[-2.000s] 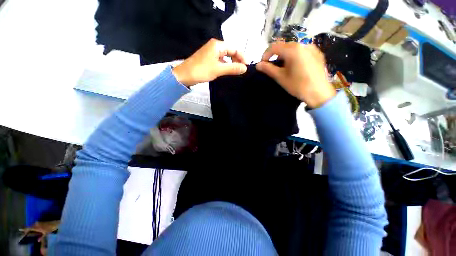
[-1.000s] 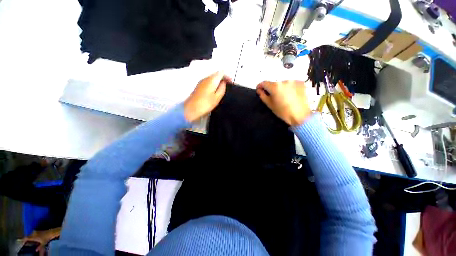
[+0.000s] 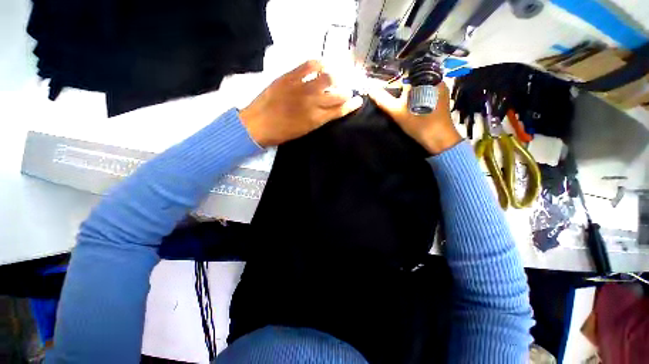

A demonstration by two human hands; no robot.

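A black garment panel [image 3: 349, 185] hangs from the machine bed down into my lap. My left hand [image 3: 295, 105] pinches its top edge from the left, close to the bright light under the sewing machine head. My right hand [image 3: 420, 117] holds the same edge from the right, partly hidden behind the knurled silver knob [image 3: 423, 98]. The needle and presser foot cannot be made out in the glare. The pale needle plate [image 3: 337, 44] with its dark outline shows just above my left hand.
A stack of black cut panels [image 3: 149, 50] lies upper left. A grey ruler [image 3: 92, 161] runs along the table edge. To the right are black strips [image 3: 473, 89], yellow-gold scissors [image 3: 507, 167], an orange-red handle [image 3: 519, 126], a crinkled plastic bag [image 3: 551, 217] and a black-handled tool [image 3: 598, 247].
Both hands have brought the cloth's top edge up under the machine head, into the light. The view has shifted nearer the machine, and the black stack now shows further left.
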